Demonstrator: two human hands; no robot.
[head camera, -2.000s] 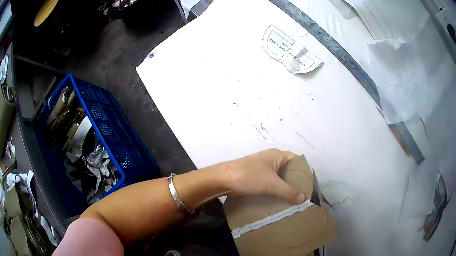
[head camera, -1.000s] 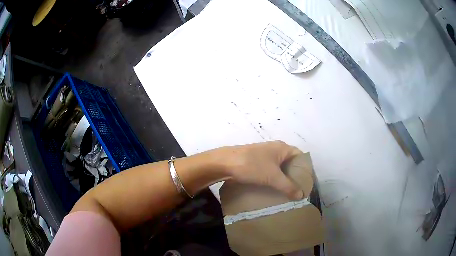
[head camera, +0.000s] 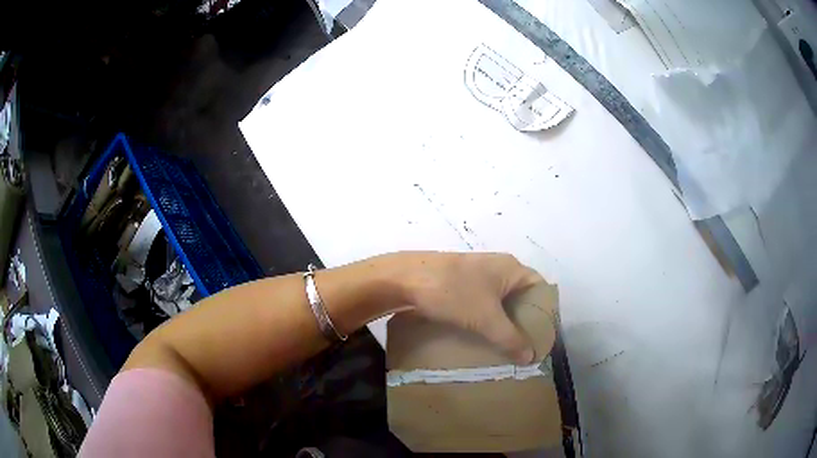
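Note:
My left hand (head camera: 479, 300) grips the brown card (head camera: 475, 407) near the table's front edge, with the thumb on top. The card has clipped corners and faint curved lines. A white tape strip (head camera: 457, 374) runs across it below my thumb. A long, thin dark tool (head camera: 566, 394) stands along the card's right edge; its lower end leaves the picture. My right hand is not in view. The white paper pattern (head camera: 518, 89) with printed lines lies further back.
The white table sheet (head camera: 358, 152) bears pencil marks. A steel rule (head camera: 609, 98) lies across the table, with crumpled white paper (head camera: 726, 143) beyond it. A grey scrap (head camera: 779, 376) is at right. A blue crate (head camera: 193, 210) of offcuts stands at left.
The brown card has turned slightly and shifted a little left, so its tape strip lies more level. My left hand still grips it. The dark tool shows more along the card's right edge.

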